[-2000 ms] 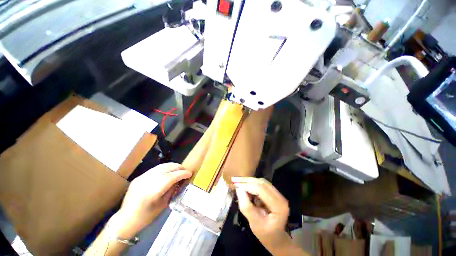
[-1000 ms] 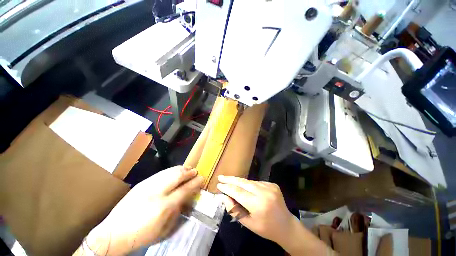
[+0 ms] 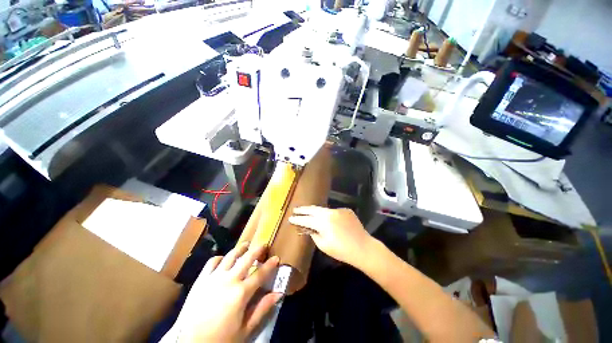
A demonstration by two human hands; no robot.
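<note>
The yellow template (image 3: 274,201) lies lengthwise on the machine's narrow arm (image 3: 283,280), its far end under the sewing head. A tan-brown panel (image 3: 311,191) is draped around the arm, showing on both sides of the template and curling down at the right near end. My left hand (image 3: 231,295) lies with spread fingers over the template's near end, fingertips touching it. My right hand (image 3: 332,231) rests on the panel right of the template, fingertips near the dark slot. The needle area is too small to make out.
The white sewing head (image 3: 298,104) stands ahead. A tan panel stack (image 3: 87,281) with a white sheet (image 3: 144,228) lies at left. A small white side plate (image 3: 194,127) is left of the head. The touchscreen (image 3: 533,110) is at right. Brown and white pieces (image 3: 543,315) lie lower right.
The view has tilted up, showing more of the room. The panel now covers more of the arm's near end. My right hand has moved up along the panel; my left hand's fingers have spread.
</note>
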